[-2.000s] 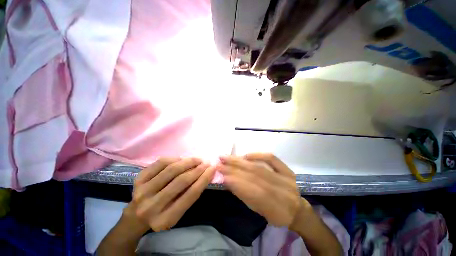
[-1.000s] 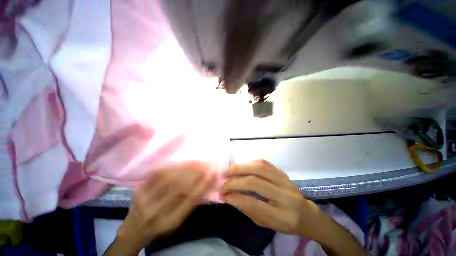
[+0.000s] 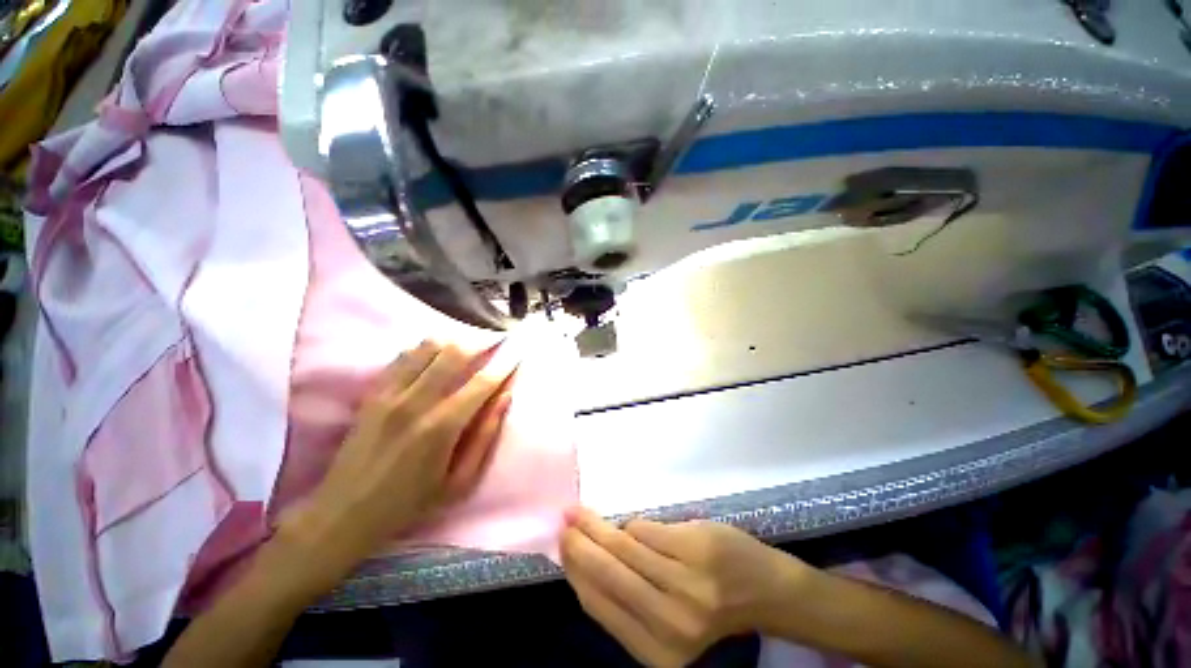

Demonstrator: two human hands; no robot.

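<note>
The pink and white garment piece (image 3: 248, 313) lies on the table left of the needle, its pink part reaching the front edge. My left hand (image 3: 418, 437) lies flat on the pink cloth, fingertips close to the brightly lit presser foot area (image 3: 529, 320). My right hand (image 3: 673, 581) pinches the cloth's right front corner at the table's front edge. The white sewing machine head (image 3: 836, 144), with a blue stripe, stands above. Glare hides the needle and the cloth under it.
Snips with green and yellow handles (image 3: 1078, 355) lie at the table's right end. The ruler-marked front edge (image 3: 862, 489) curves across. Pink and white garments (image 3: 1123, 574) are heaped below at the lower right. Yellow cloth (image 3: 59, 72) shows at the upper left.
My left hand has moved from the front edge up onto the cloth near the needle. My right hand remains at the corner. The view has shifted, showing more of the machine head.
</note>
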